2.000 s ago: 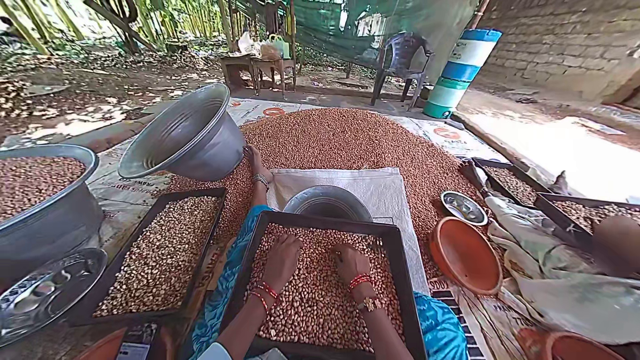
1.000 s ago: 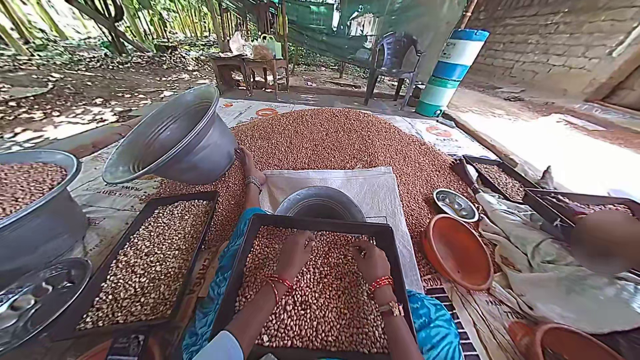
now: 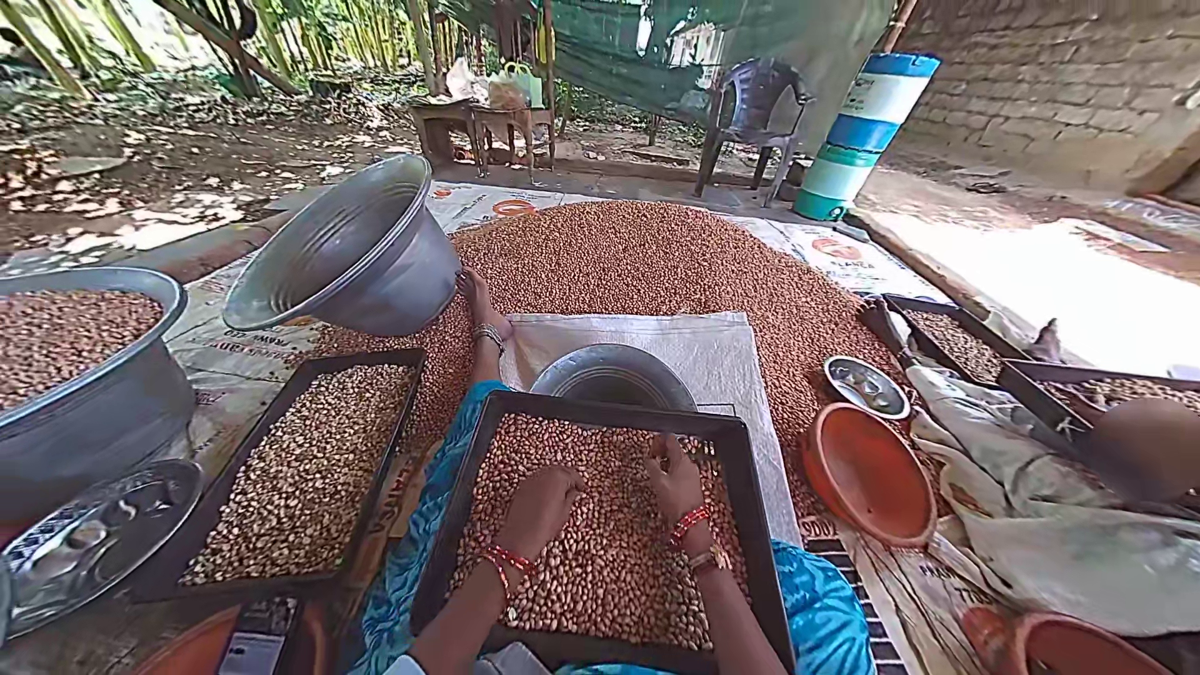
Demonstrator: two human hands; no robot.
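A dark rectangular tray point(image 3: 741, 441) of reddish-brown nuts or beans point(image 3: 609, 562) rests across my lap. My left hand point(image 3: 544, 511) is over the left-centre of the tray, knuckles up, fingers bent down; whether it holds anything is hidden. My right hand point(image 3: 675, 478) is at the tray's upper right, fingers curled near the nuts; I cannot tell whether a nut is between them. Just past the tray's far edge a round metal basin point(image 3: 609, 366) sits on a white woven sack point(image 3: 741, 337), partly hidden by the tray.
A large heap of nuts point(image 3: 619, 253) lies ahead. At left stand a tilted metal basin point(image 3: 403, 272), a full basin point(image 3: 173, 309) and a tray of paler nuts point(image 3: 300, 469). At right are a clay bowl point(image 3: 872, 473), a steel bowl point(image 3: 867, 386), more trays point(image 3: 956, 342) and another person point(image 3: 1148, 450).
My right hand has moved toward the far right part of the tray, its fingers more curled. My left hand has shifted slightly and turned knuckles up.
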